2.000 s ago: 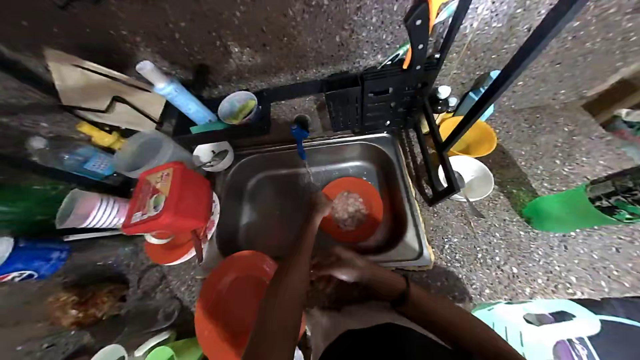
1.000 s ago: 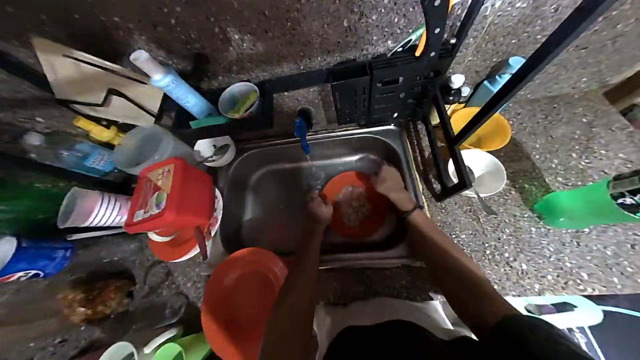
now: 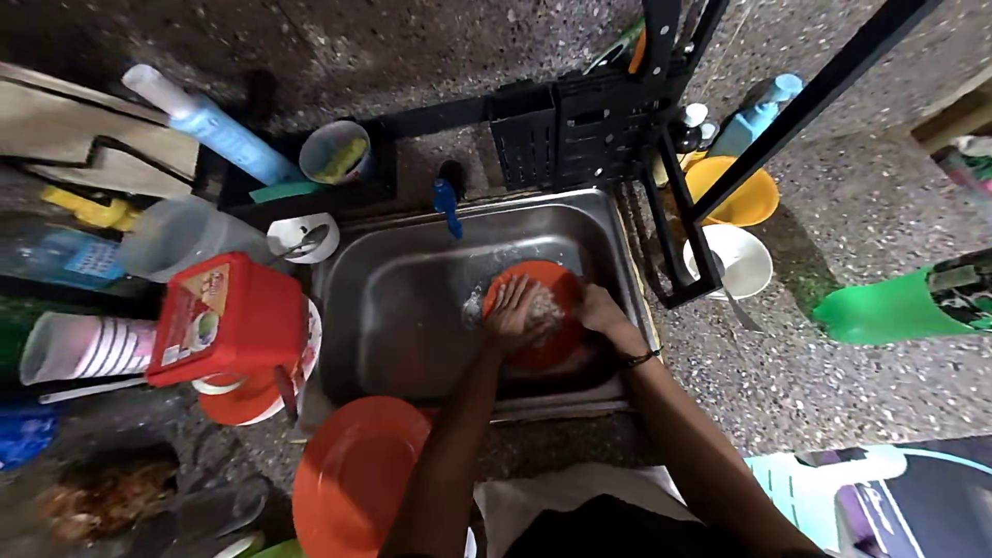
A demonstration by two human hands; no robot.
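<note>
An orange bowl (image 3: 570, 345) with pale, wet food pieces (image 3: 546, 310) sits in the right part of the stainless steel sink (image 3: 387, 325). My left hand (image 3: 511, 310) lies spread on the food, at the bowl's left side. At the right rim, my right hand (image 3: 601, 310) grips the bowl, its fingertips partly hidden. A blue-handled tap (image 3: 447, 203) stands at the sink's back edge, and bright water shows just left of the bowl. What the pale pieces are, I cannot tell.
Left of the sink are a red plastic container (image 3: 256, 318) and a larger orange basin (image 3: 353, 480). A black metal rack (image 3: 678, 217) rises at the right, beside a white bowl (image 3: 740, 263), a yellow bowl (image 3: 732, 190) and a green bottle (image 3: 883, 306).
My left hand has moved from the bowl's left edge onto the food. My right hand, near my body two seconds ago, came to the bowl's right side and is now lower along its rim.
</note>
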